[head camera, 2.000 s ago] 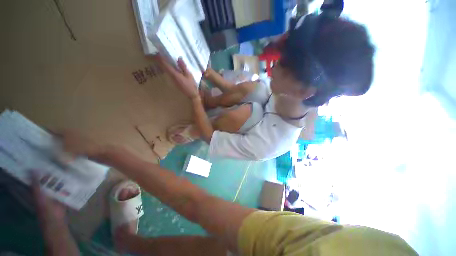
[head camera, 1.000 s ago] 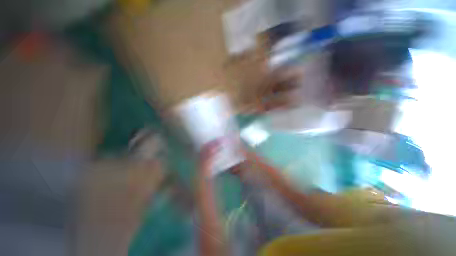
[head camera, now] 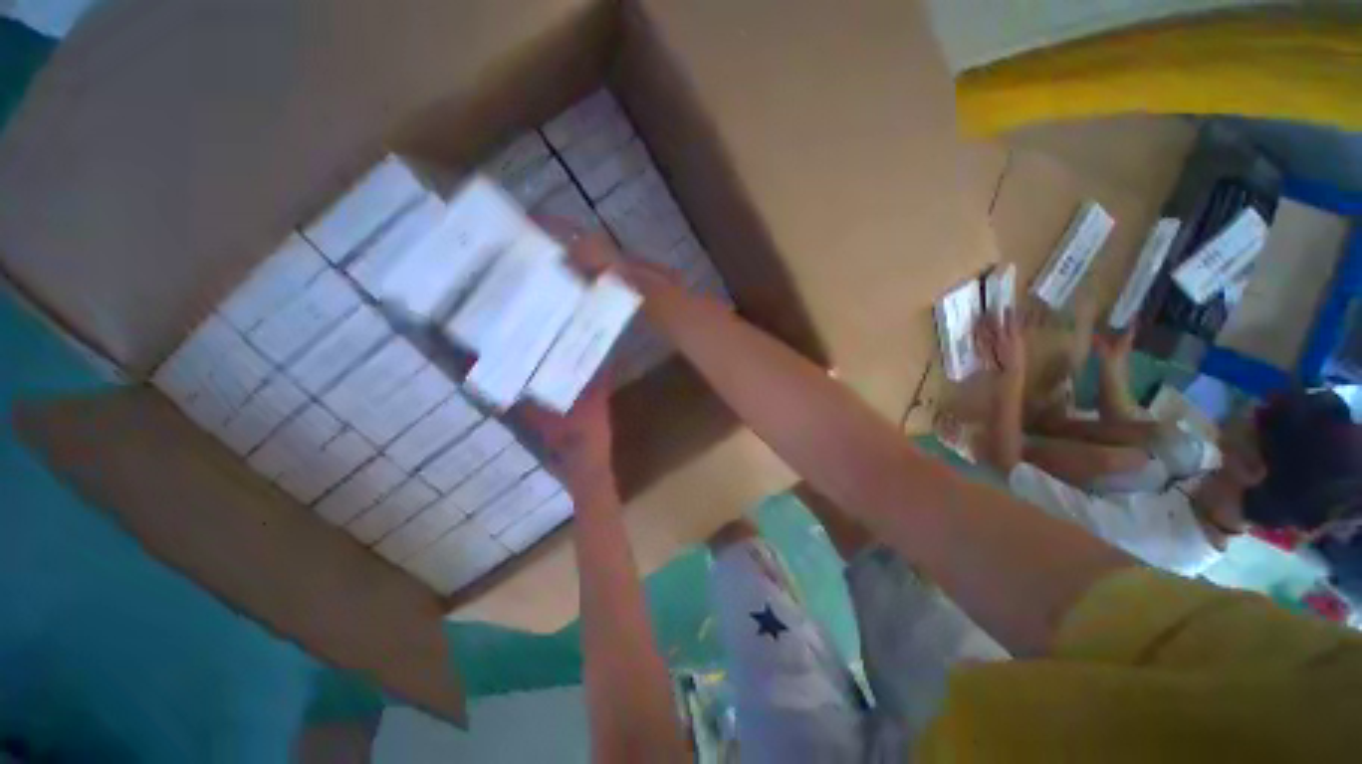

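Observation:
A stack of several white product boxes (head camera: 515,306) is held between my two hands, tilted, over the open brown shipping carton (head camera: 732,164). My right hand (head camera: 605,269) grips the upper right side of the stack; its fingers are partly hidden. My left hand (head camera: 575,429) supports the lower end. Rows of white boxes (head camera: 359,381) fill the left part of the carton, and more boxes (head camera: 620,164) stand in its far right part. The stack hides part of the rows between them.
Brown carton flaps (head camera: 254,523) spread around the opening. At right, a seated person in a white top (head camera: 1113,515) has hands on white boxes (head camera: 961,329) on brown cardboard. Blue-framed bin (head camera: 1300,291) stands beyond. A yellow band (head camera: 1165,93) runs at upper right.
My view has swung from the seated person to the open carton. My hands now hold the stack over it; one second ago they held white boxes over the green floor, blurred.

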